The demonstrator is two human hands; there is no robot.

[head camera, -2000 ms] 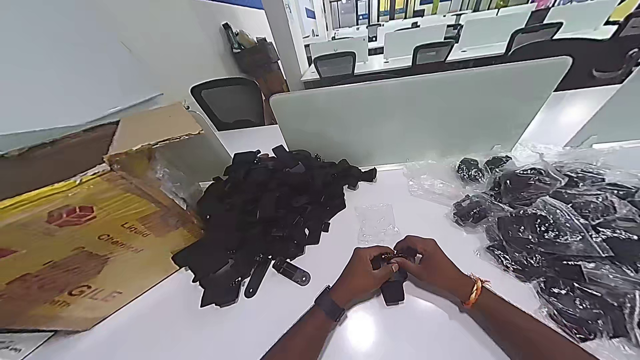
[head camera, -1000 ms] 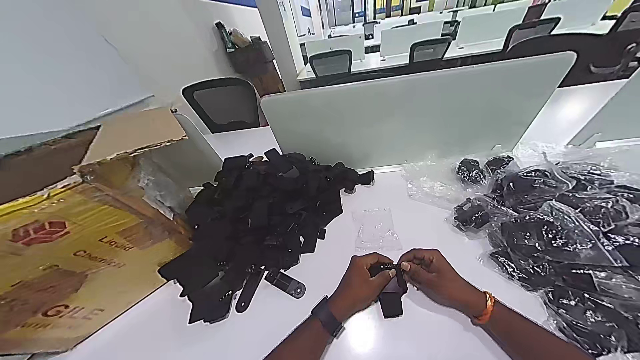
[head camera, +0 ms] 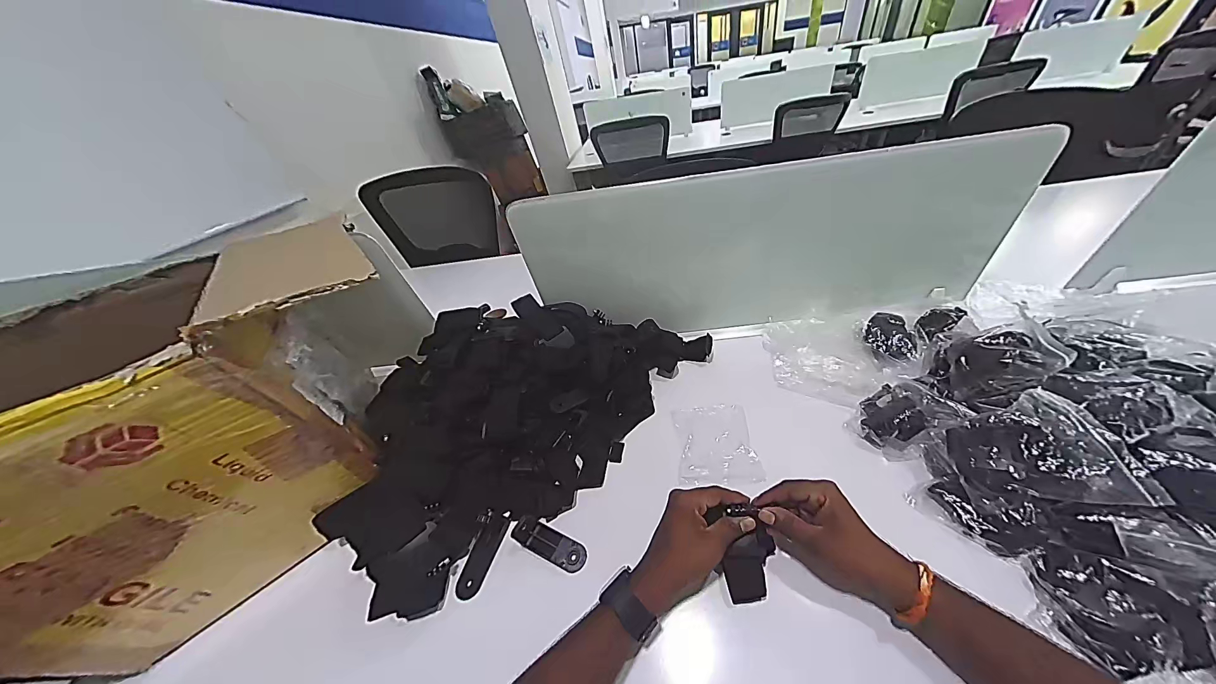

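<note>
My left hand (head camera: 692, 537) and my right hand (head camera: 825, 532) meet near the front of the white table, fingertips pinching a small black part from both sides. A flat black piece (head camera: 745, 576) hangs below the fingers; whether it is joined to the held part is hard to tell. Just beyond my hands lies a clear plastic bag (head camera: 717, 445). To the left spreads a large heap of black parts (head camera: 513, 408), with a black bracket-like piece (head camera: 549, 545) at its near edge. Clear bags with black items (head camera: 1035, 446) are piled on the right.
An open, worn cardboard box (head camera: 142, 503) stands at the left. A frosted divider panel (head camera: 788, 237) runs along the table's far edge. Behind it are a mesh chair (head camera: 432, 217) and more desks. Loose clear plastic (head camera: 817, 356) lies beside the bagged pile.
</note>
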